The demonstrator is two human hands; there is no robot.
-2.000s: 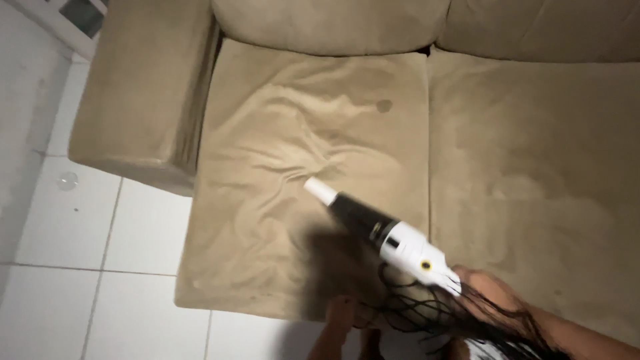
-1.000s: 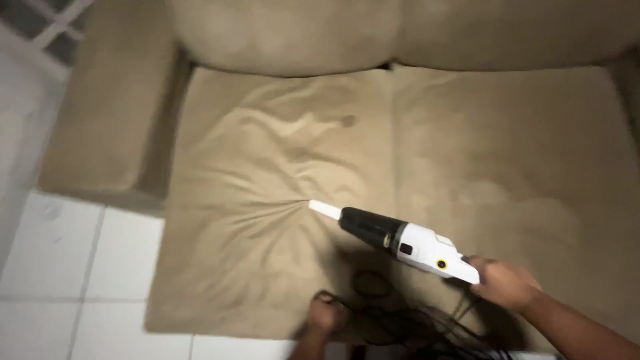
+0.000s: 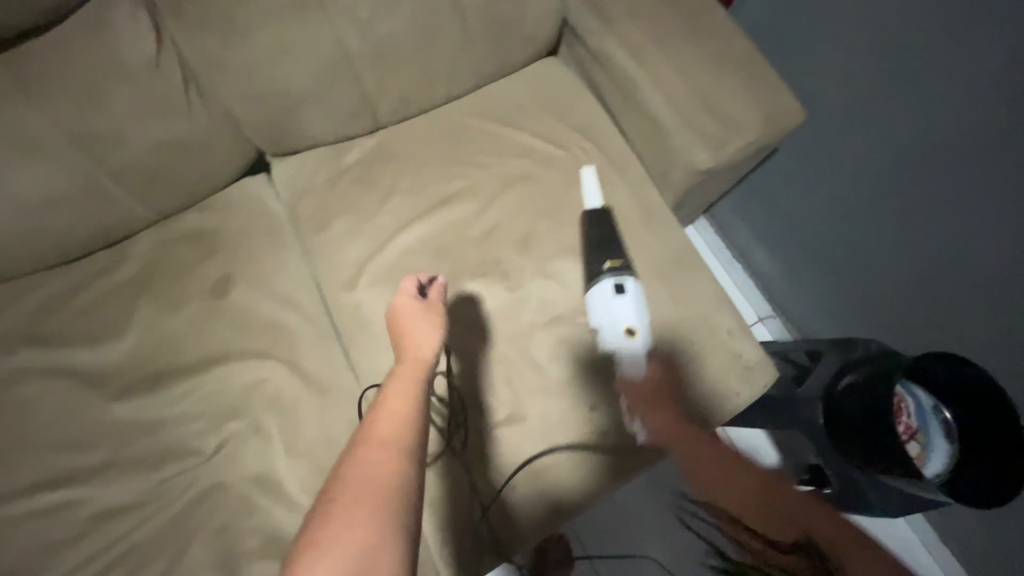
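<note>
My right hand [image 3: 652, 392] grips the handle of a white and black handheld vacuum cleaner [image 3: 620, 308]. Its white nozzle [image 3: 590, 186] points away from me over the right seat cushion [image 3: 488, 216] of a beige fabric sofa; whether it touches the fabric I cannot tell. My left hand [image 3: 418, 316] is closed on the black power cord [image 3: 450, 400], above the same cushion. Below that hand the cord hangs in loops, and another stretch curves over the cushion's front edge toward the vacuum.
The sofa's armrest [image 3: 688, 88] rises at the upper right, beside a dark grey wall [image 3: 904, 192]. A black object with a round opening [image 3: 980, 432] stands right of the sofa. The left cushion [image 3: 144, 384] is wrinkled and has a small dark spot.
The view has swung to the right. The vacuum has moved from the wrinkled left cushion to the right one, its nozzle lifted off the pulled fabric. My left hand now reaches over the cushion with the cord.
</note>
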